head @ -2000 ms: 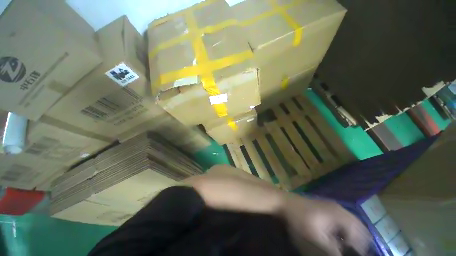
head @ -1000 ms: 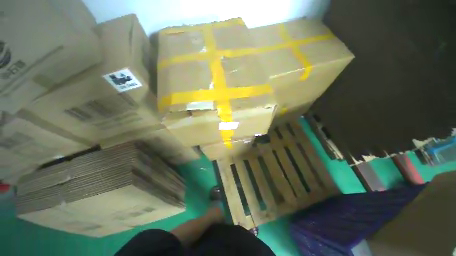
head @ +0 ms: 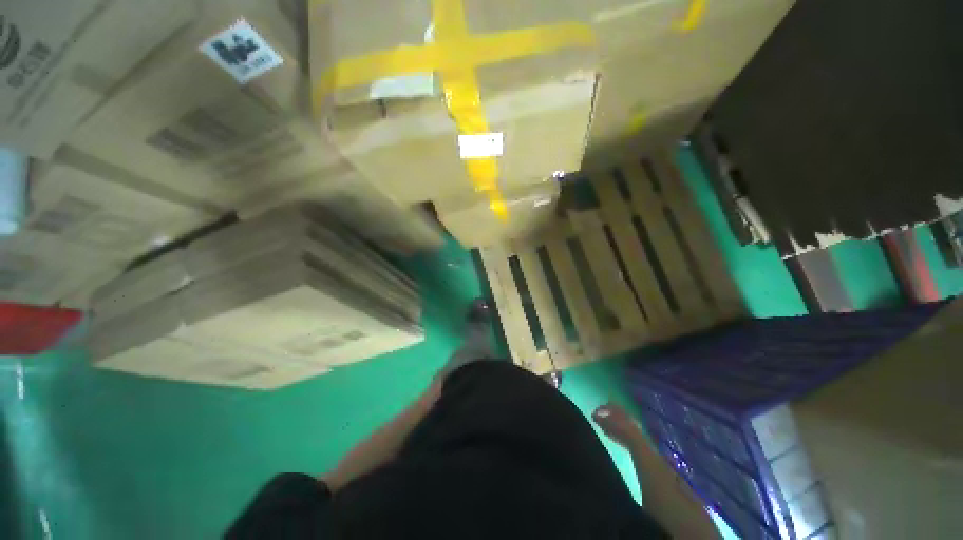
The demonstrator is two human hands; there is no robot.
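A carton [head: 539,121] with crossed yellow tape and a small white label stands at top centre, its near top edge torn. It is on other cardboard beside a wooden pallet [head: 623,264]. My right hand [head: 615,422] is small and blurred at lower centre, over the floor by the pallet's near end, touching no carton; its fingers are unclear. My left forearm [head: 385,435] shows at lower left of my dark clothing; the hand at its far end is hidden or too blurred to tell. No held object shows in either hand.
Flattened cartons [head: 269,316] are stacked at left, below printed cartons [head: 222,137]. A purple crate [head: 729,422] with a carton [head: 887,422] on it stands at lower right. A dark cardboard stack [head: 855,127] is at upper right. Green floor [head: 211,443] shows at lower left.
The view has shifted, cutting off the taped cartons' tops. The left arm, earlier reaching across to the right, is now at lower left. The right hand has come into view.
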